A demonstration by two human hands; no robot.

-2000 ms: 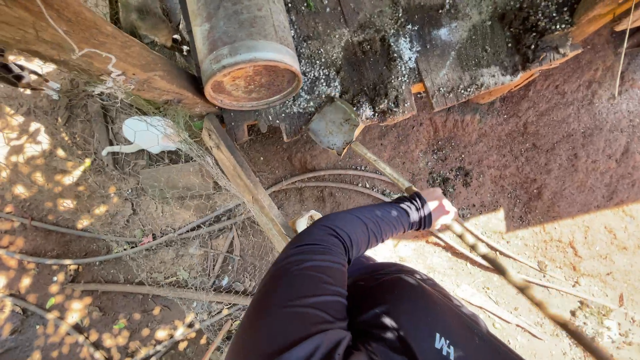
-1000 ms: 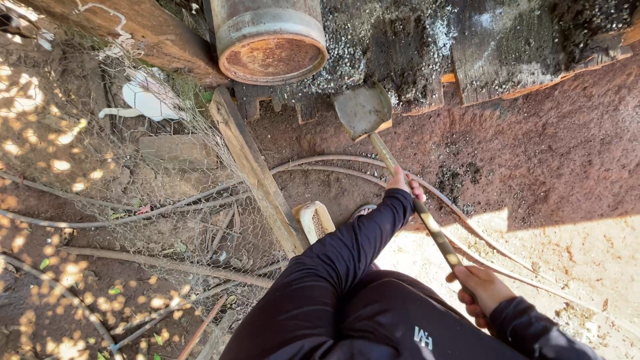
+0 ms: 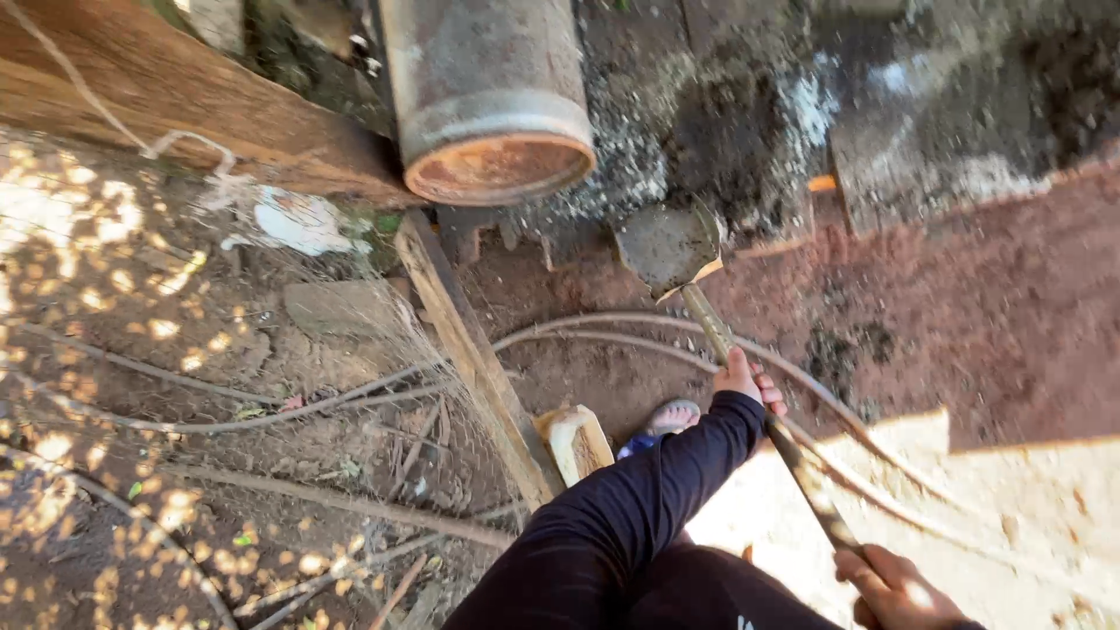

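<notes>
A shovel with a wooden handle slants across the head view, its worn metal blade (image 3: 669, 249) at the edge of soiled wooden boards (image 3: 927, 166). My left hand (image 3: 750, 382) is closed around the upper part of the handle (image 3: 809, 481), not far below the blade. Lower down, near the bottom right, my right hand (image 3: 897, 586) grips the same handle. Dark and whitish grains cover the boards. A rusty metal cylinder (image 3: 499, 114) lies on the boards to the left of the blade.
A wooden post (image 3: 477, 363) and wire netting stand at the left, a thick beam (image 3: 219, 114) above them. Hoses (image 3: 840, 407) curve over the reddish soil beneath the handle. A cut plastic container (image 3: 577, 442) is beside my foot (image 3: 674, 416). A white object (image 3: 302, 220) lies behind the netting.
Two seconds ago only one hand showed on the handle; now both hold it. The blade remains by the boards' edge, and the handle has become steeper in the view.
</notes>
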